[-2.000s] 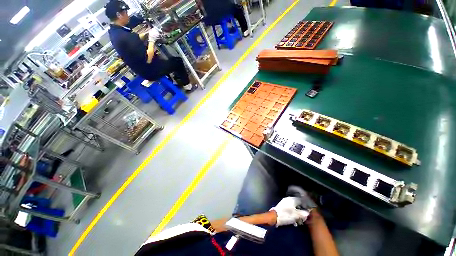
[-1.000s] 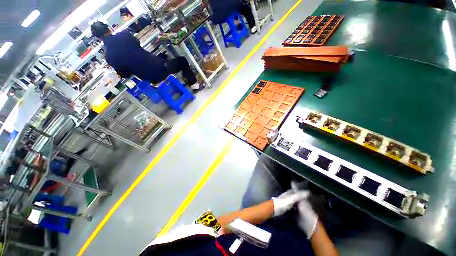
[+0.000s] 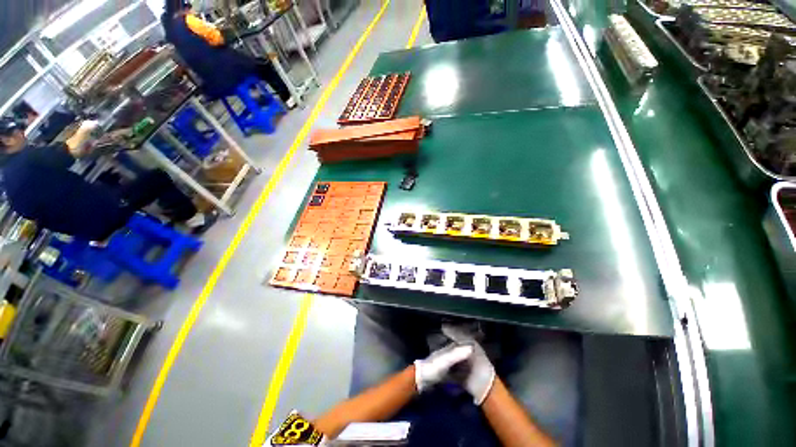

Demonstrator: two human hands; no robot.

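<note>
My left hand [image 3: 439, 367] and my right hand [image 3: 478, 374], both in white gloves, meet over my lap below the bench edge. Their fingers overlap, so what lies between them is hidden. A silver-white fixture frame [image 3: 419, 275] lies along the near bench edge, untouched, with dark square windows and a metal latch [image 3: 561, 288] at its right end. The fixture cover [image 3: 502, 229], cream with a yellow edge and six pockets, lies behind it, pockets up. An orange-brown pocketed tray [image 3: 336, 236] lies at the left, with a few black parts in its far left corner.
Stacked red-brown trays [image 3: 367, 140] and a filled tray [image 3: 375, 96] lie farther back. A loose black part [image 3: 408, 182] lies near the stack. A pale metal rail [image 3: 628, 183] bounds the bench at right, with a steel tray [image 3: 742, 131] beyond. People sit at left.
The view has swung right, so the bench appears farther left. My right hand looked mostly bare at first and now wears a white glove. The hands have come together; fixture and cover have not moved.
</note>
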